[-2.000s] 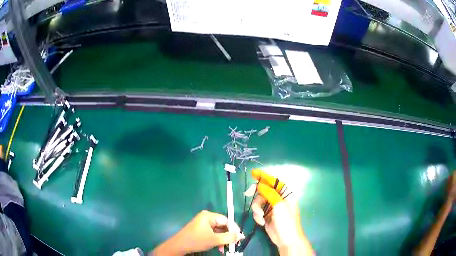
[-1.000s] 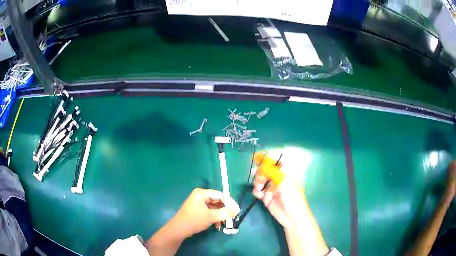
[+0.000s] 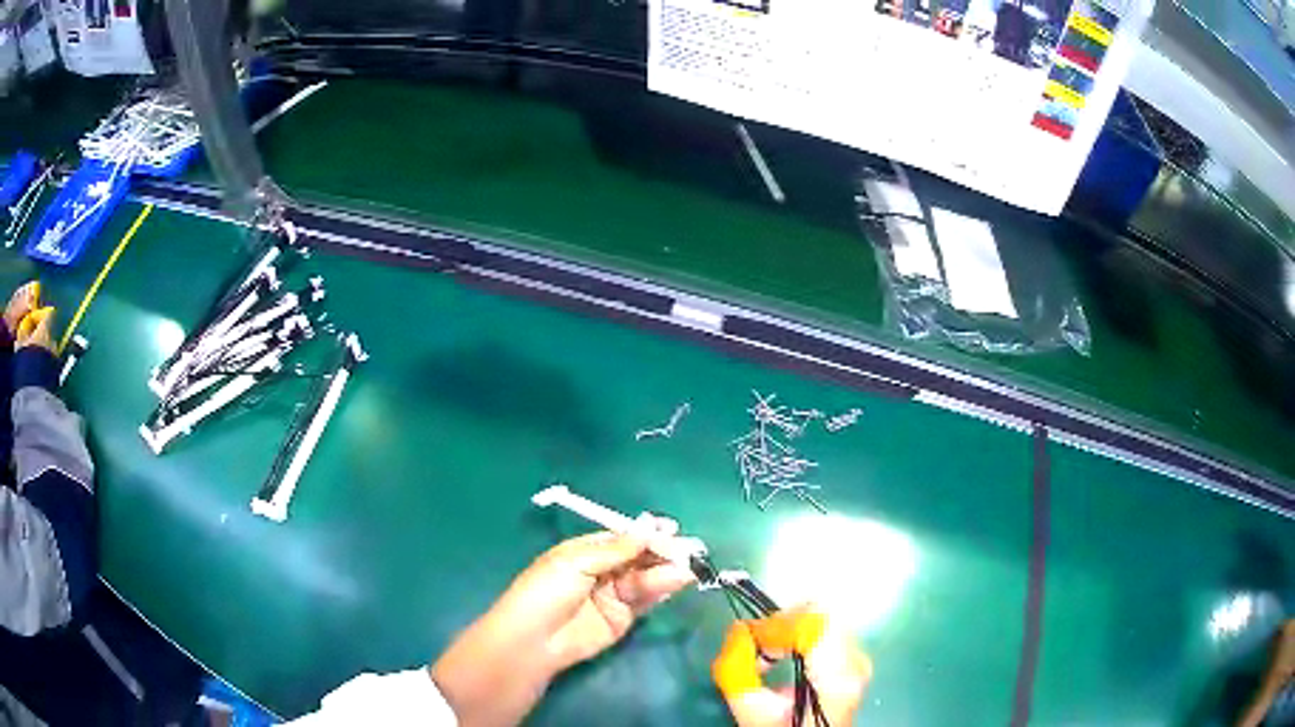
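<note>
My left hand (image 3: pixel 582 604) is shut on a white strip (image 3: pixel 594 510), gripping it near its right end with thumb and fingers. The strip lies slanted, its far end pointing up-left. Black lead wires (image 3: pixel 753 598) run from the strip's right end down to my right hand (image 3: pixel 795 670). My right hand, with orange finger cots, is shut on these wires, which hang down past its fingers. The lower part of my right hand is cut off by the bottom edge.
Small grey pins (image 3: pixel 774 457) lie in a loose heap beyond my hands. Cable assemblies (image 3: pixel 235 355) are piled at left. A metal-edged rail (image 3: pixel 597 296) crosses behind, with a clear plastic bag (image 3: pixel 973 291) beyond. Another person's sleeve (image 3: pixel 50 440) shows at far left.
The view has turned left. The strip has swung from upright to slanted up-left. My right hand has moved lower, and the wires now stretch from the strip's right end.
</note>
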